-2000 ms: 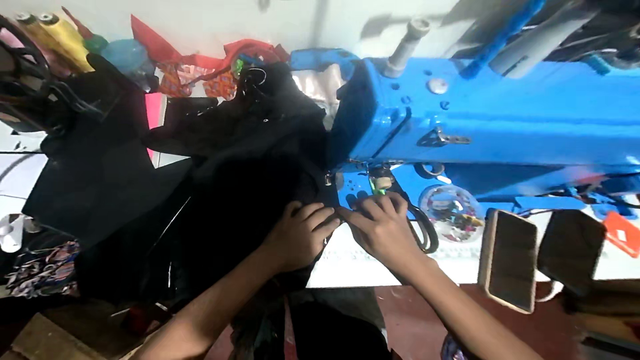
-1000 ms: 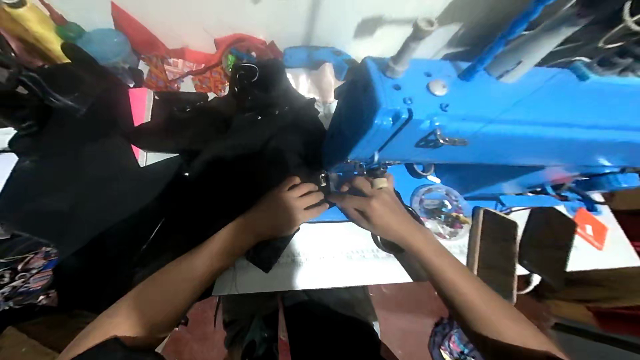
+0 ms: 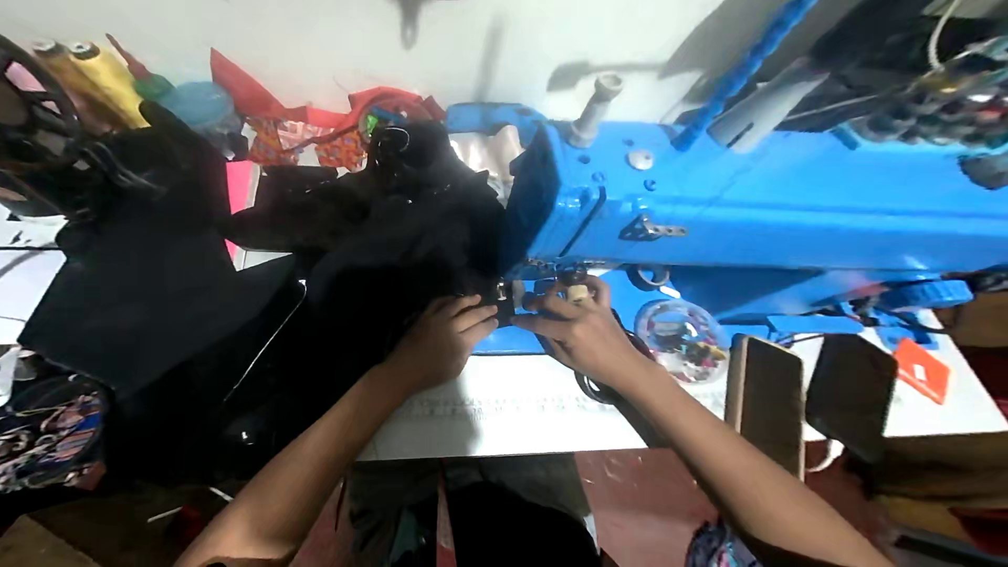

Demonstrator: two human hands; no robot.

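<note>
A blue sewing machine (image 3: 756,213) stands across the right half of the table. Black cloth (image 3: 386,252) lies heaped left of its needle end and hangs toward the table's front edge. My left hand (image 3: 445,339) grips the right edge of this cloth, fingertips just in front of the presser foot area. Close to its right, my right hand (image 3: 579,327) has its fingers bent at the needle area; a pale ring-like band (image 3: 578,294) shows by its fingers. Whether the right fingertips pinch the cloth edge is unclear. Scissors partly show beneath my right wrist.
Right of my right hand is a round clear container (image 3: 683,340) of small items. Beyond it are a phone-like dark object in a pale frame (image 3: 765,398) and an orange piece (image 3: 921,370). Yellow thread cones (image 3: 106,79) and red cloth (image 3: 272,98) lie at the back left.
The black cloth's lower corner, which hung below my left hand one second ago, no longer shows there. Both hands remain close together at the needle area.
</note>
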